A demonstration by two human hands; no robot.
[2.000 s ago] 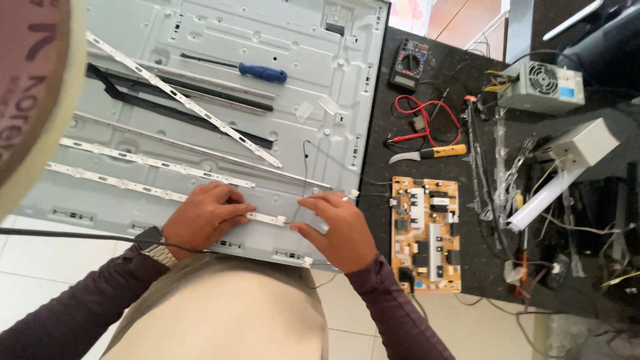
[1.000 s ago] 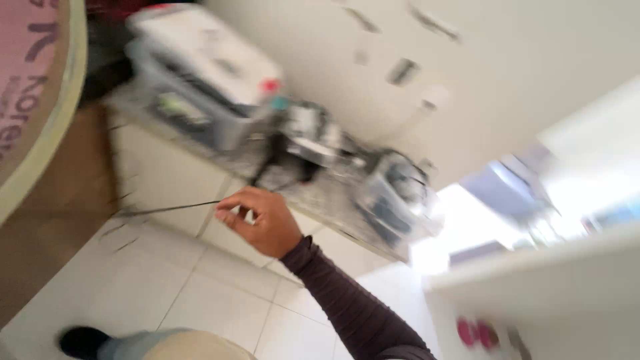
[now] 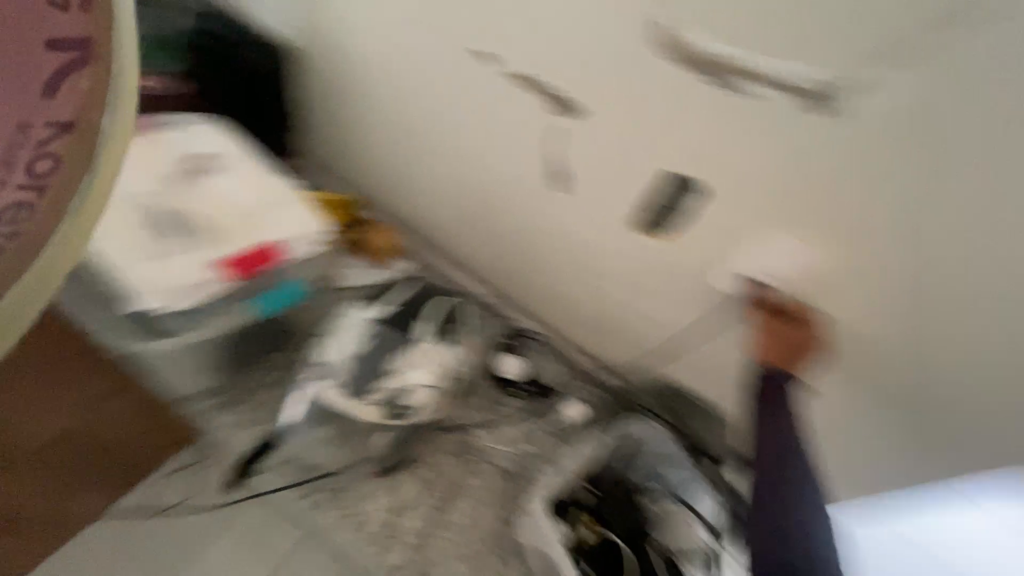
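The head view is heavily blurred. My right hand (image 3: 784, 328), in a dark sleeve, is raised at the right against the pale wall, touching or close to a round white thing (image 3: 772, 260) on it. Its fingers look bent, but the blur hides whether they hold anything. Left of the hand a small dark and grey rectangular thing (image 3: 672, 202) is on the wall. My left hand is out of view.
A counter (image 3: 464, 488) runs below the wall. On it are a plastic container (image 3: 184, 328) with a white thing (image 3: 208, 208) on top, tangled cables (image 3: 432, 384) and a clear bin (image 3: 544, 512) of dark items. A large roll-like object (image 3: 56, 144) covers the left edge.
The view has swung from the grey metal panel and black worktop to the wall and counter. My right hand, earlier pinching a thin dark cable, is now up at the wall. My left hand has left view.
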